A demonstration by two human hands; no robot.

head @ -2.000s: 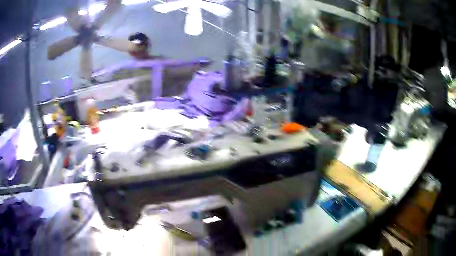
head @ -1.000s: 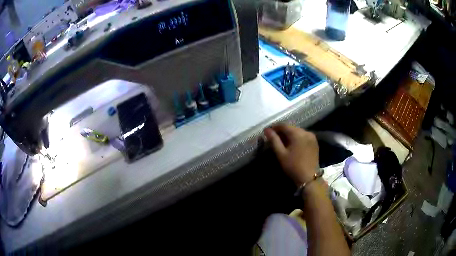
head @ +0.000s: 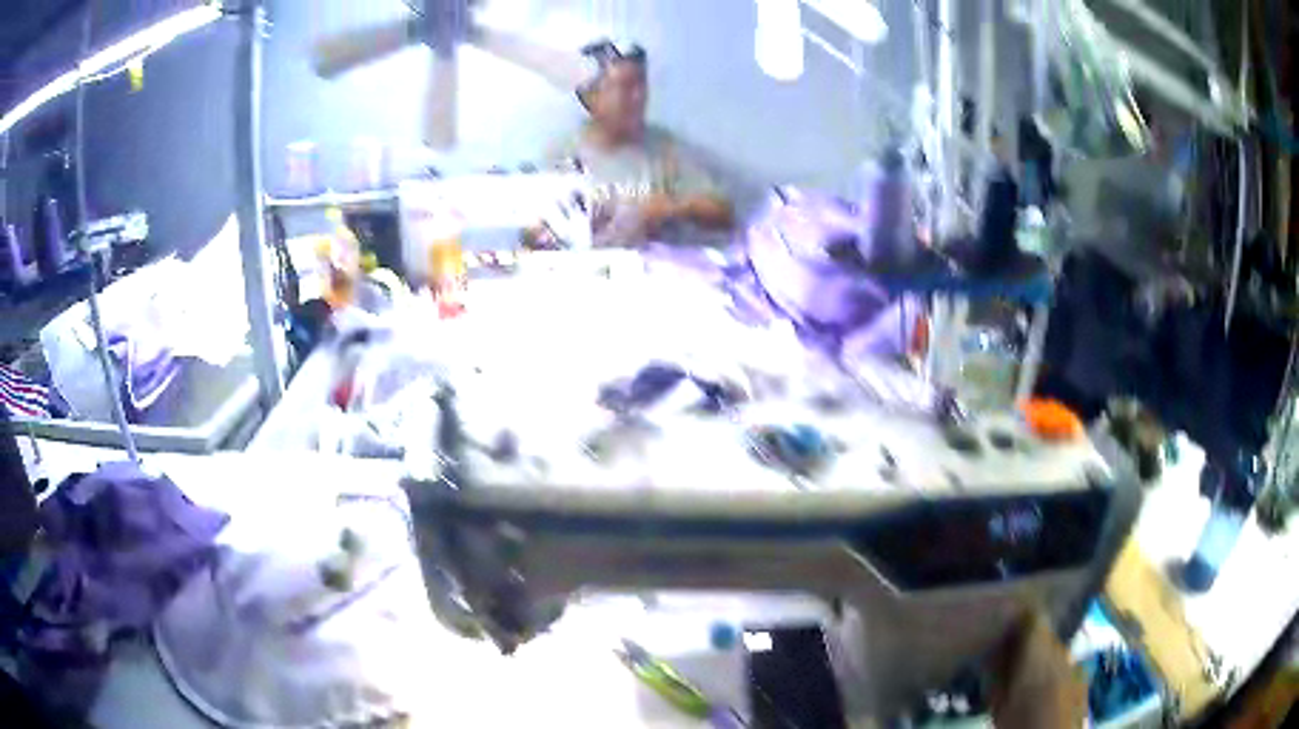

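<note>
The off-white sewing machine head (head: 684, 527) spans the lower middle, with its dark display at the right end. Left of the needle area, pale lilac cloth (head: 278, 627) lies on the white table. A crumpled purple heap (head: 121, 548) lies beyond it at far left. My right hand (head: 1040, 677) is a brown blur at the bottom edge, in front of the machine's right end. It is cut off, so its fingers and any hold are unclear. My left hand is out of the picture.
A black phone (head: 795, 677) and yellow-green snips (head: 665, 677) lie on the machine bed. A blue tray (head: 1121, 681) is at right. A lilac pile (head: 826, 271) and a person (head: 627, 157) are behind the machine.
The view has swung up and left from the table's front edge and scrap bin. My right hand now shows blurred in front of the machine's right end.
</note>
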